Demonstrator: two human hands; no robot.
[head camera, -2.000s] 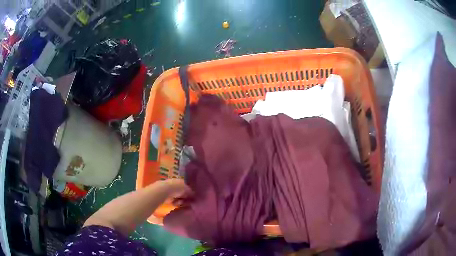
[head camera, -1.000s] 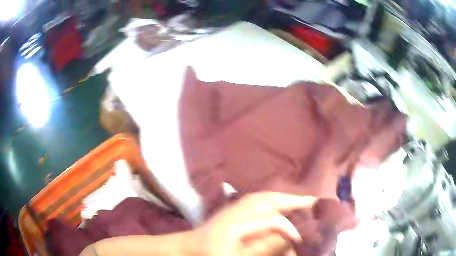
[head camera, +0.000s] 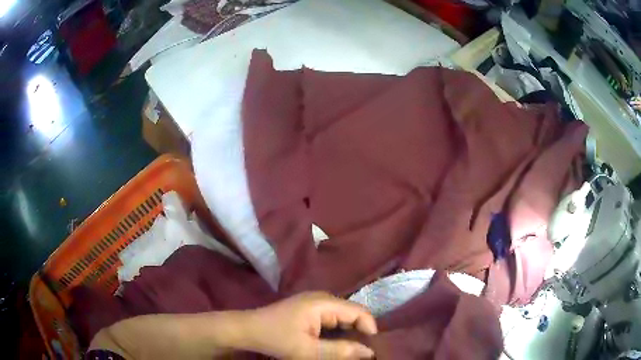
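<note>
Maroon lining fabric (head camera: 372, 155) lies spread and creased over the white table (head camera: 337, 35), with its right end against the sewing machine. A white-backed strip (head camera: 221, 169) runs along its left side and hangs over the table edge. My left hand (head camera: 309, 327) comes in from the lower left, with its thumb and fingers around a maroon fold at the bottom centre. Another raised maroon fold stands just right of the fingers, with a pale, curved, white-backed part behind it. My right hand is not in view.
The off-white sewing machine (head camera: 594, 235) is at the right. An orange basket (head camera: 105, 218) with maroon and white pieces stands at the lower left. Scraps (head camera: 520, 77) lie in a trough behind the table. Patterned cloth (head camera: 204, 17) lies at the far left corner.
The view has swung right from the basket to the table and machine. My left hand has moved from the cloth at the basket to the fold on the table, and is now sharper.
</note>
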